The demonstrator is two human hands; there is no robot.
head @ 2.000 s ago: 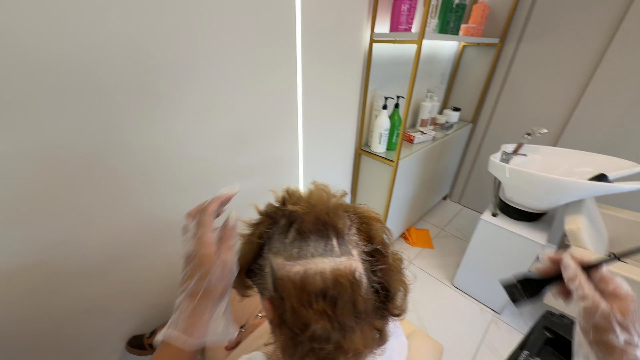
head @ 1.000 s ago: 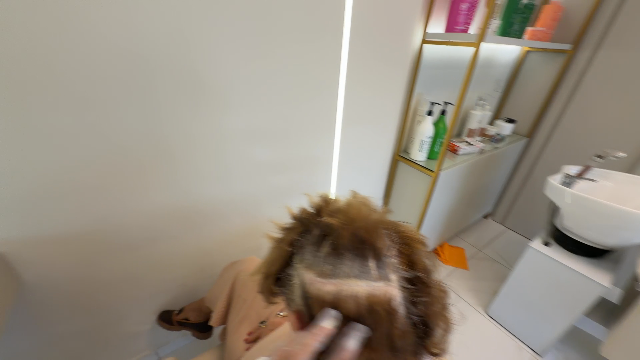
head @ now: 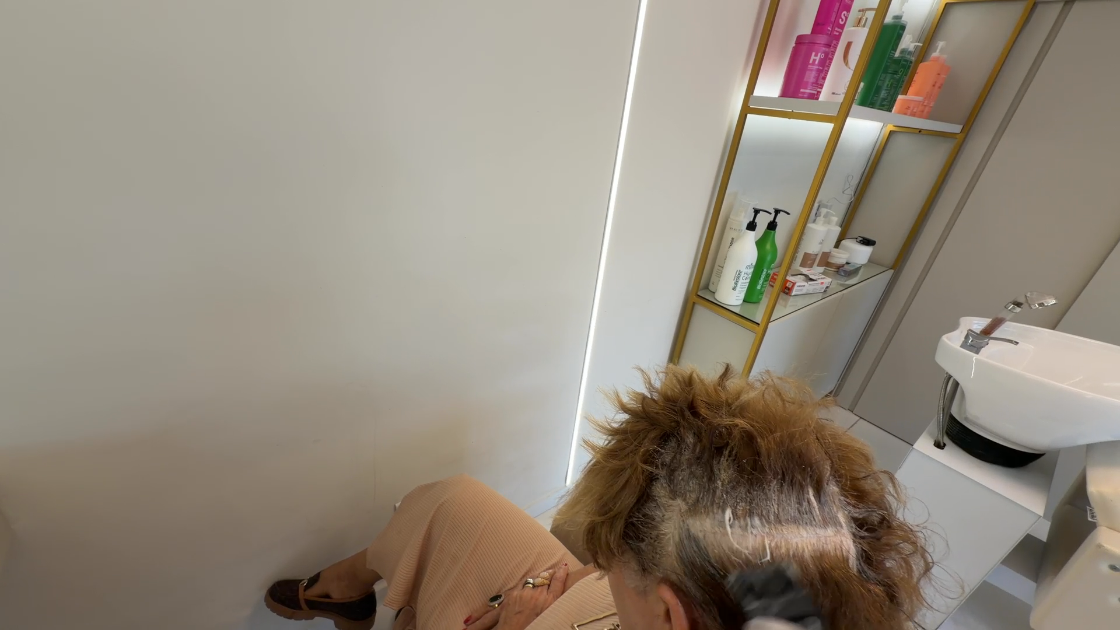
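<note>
A seated person's reddish-brown hair (head: 744,455) fills the lower middle right, parted across the crown, with streaks of whitish cream (head: 744,535) along the pale parting. At the bottom edge a blurred black tool (head: 774,595), perhaps a tint brush, touches the hair just below the parting. Something pale shows at its lower end, too little to tell which hand holds it. Neither of my hands can be made out in this view.
The person's ringed hand (head: 525,602) rests on a peach ribbed garment (head: 472,534). Behind stands a gold-framed shelf (head: 792,114) with bottles, including a green pump bottle (head: 763,267). A white wash basin (head: 1041,376) is at the right, and a wall at the left.
The gloved hand on the hair one second ago is out of sight. A black tool, held off to the right two seconds ago, now shows at the hair. Cream streaks now show at the parting.
</note>
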